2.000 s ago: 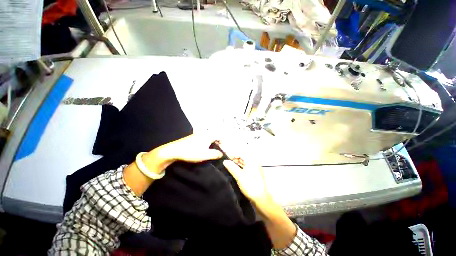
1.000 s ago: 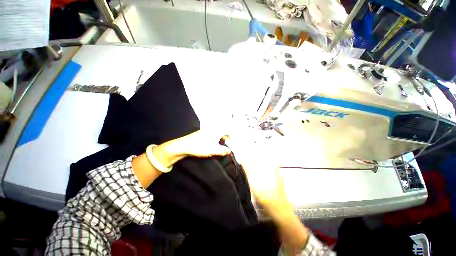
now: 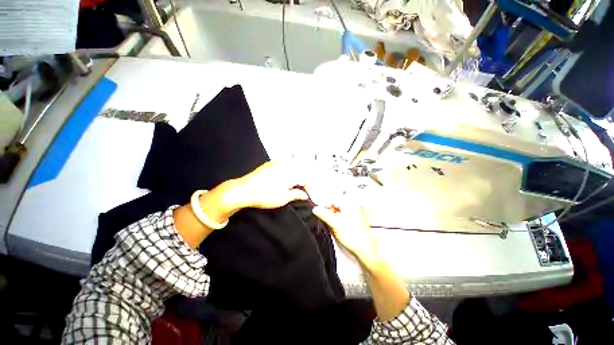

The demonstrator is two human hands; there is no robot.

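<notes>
The black garment piece (image 3: 269, 249) lies on the white machine table and hangs over its front edge, with flat black panels reaching back to the left. My left hand (image 3: 259, 189) is on the cloth, its fingertips pinching the seam edge just left of the needle area. My right hand (image 3: 347, 229) is close to its right, with thumb and fingertips together at the same cloth edge. The white sewing machine (image 3: 458, 182) stands to the right. Glare washes out the fingertips and presser foot, so fine contact is hard to see.
The machine table (image 3: 60, 215) has a blue strip (image 3: 74, 135) at left. A pale trough (image 3: 235, 37) and light cloth (image 3: 404, 17) lie behind. A dark panel (image 3: 589, 74) stands at upper right. Part of a white basket (image 3: 561, 335) shows at lower right.
The right hand first moved in over the cloth edge in the glare, then drew slightly back, its fingers now bent and visible. The left hand stays at the edge. The camera view has shifted slightly.
</notes>
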